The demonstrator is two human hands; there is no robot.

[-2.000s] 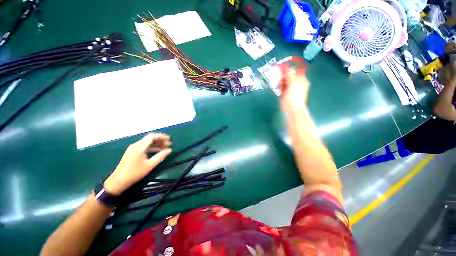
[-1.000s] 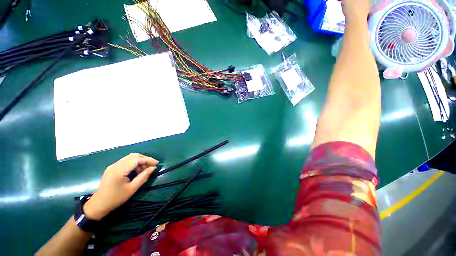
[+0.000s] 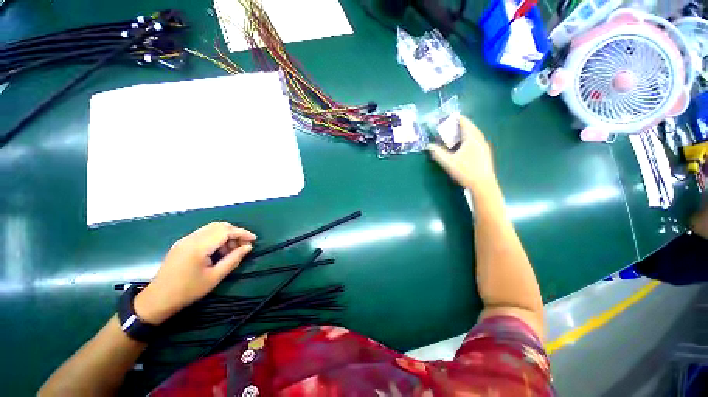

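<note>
My left hand [image 3: 203,264] pinches a black sleeve [image 3: 314,231] between thumb and fingers, at the pile's upper side. More black sleeves [image 3: 295,302] lie loosely below it, near my body. My right hand [image 3: 466,159] is at a small clear bag [image 3: 449,124], thumb and fingers apart around its lower part; whether they touch it is not clear. A second clear bag [image 3: 401,132] with dark contents and a white label lies to the left. Twisted red, yellow and black wires [image 3: 314,108] end in dark connectors beside that bag.
A large white sheet [image 3: 190,147] lies left of centre, another [image 3: 310,19] under the wires. Black cable assemblies [image 3: 70,46] lie far left. Another bag [image 3: 431,60], a blue bin [image 3: 512,39] with a red item, and a pink-white fan [image 3: 623,80] stand toward the back right.
My right hand has come back from the blue bin at the upper right to the small bag. My left hand stays at the sleeve. The view has shifted.
</note>
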